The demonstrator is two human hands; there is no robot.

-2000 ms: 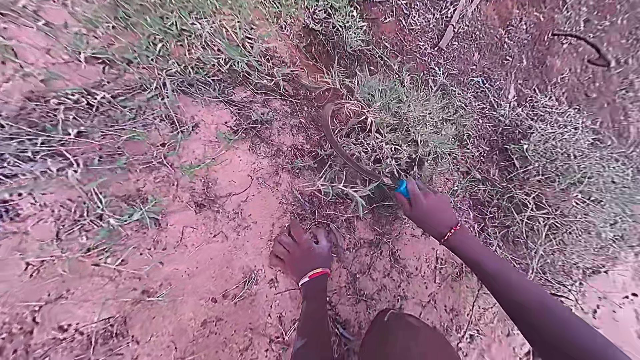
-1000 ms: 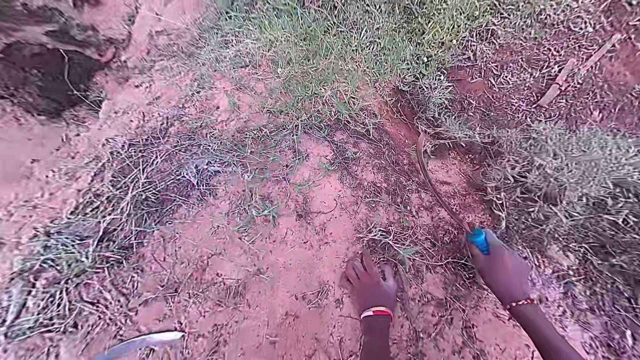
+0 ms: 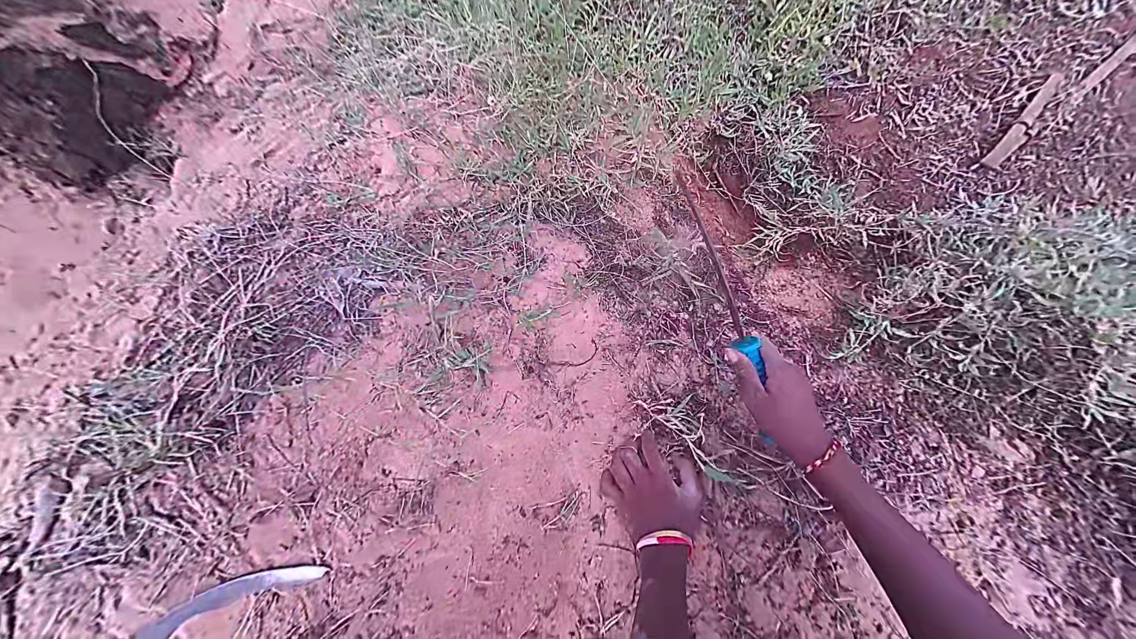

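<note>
My right hand (image 3: 785,399) grips the blue handle of a sickle (image 3: 714,262), whose thin dark blade reaches up and left over the soil toward a reddish hollow. Lower and to the left, my left hand (image 3: 652,493) rests on the reddish ground beside a small weed (image 3: 683,422), fingers bent; whether it pinches anything is hidden. Each wrist wears a thin band. At the bottom left lies a second curved metal blade (image 3: 235,596), its lower end cut off by the frame's edge.
Green grass (image 3: 568,71) grows at the top, with a leafy clump (image 3: 1021,302) at the right. Pulled dry grass (image 3: 248,302) lies in a heap at the left. A dark hole (image 3: 75,115) is at the upper left, a broken stick (image 3: 1025,120) at the upper right.
The view has shifted left over the ground. My right hand with the sickle has come nearer my left hand since one second ago, and the sickle blade has turned. My left hand stays on the ground.
</note>
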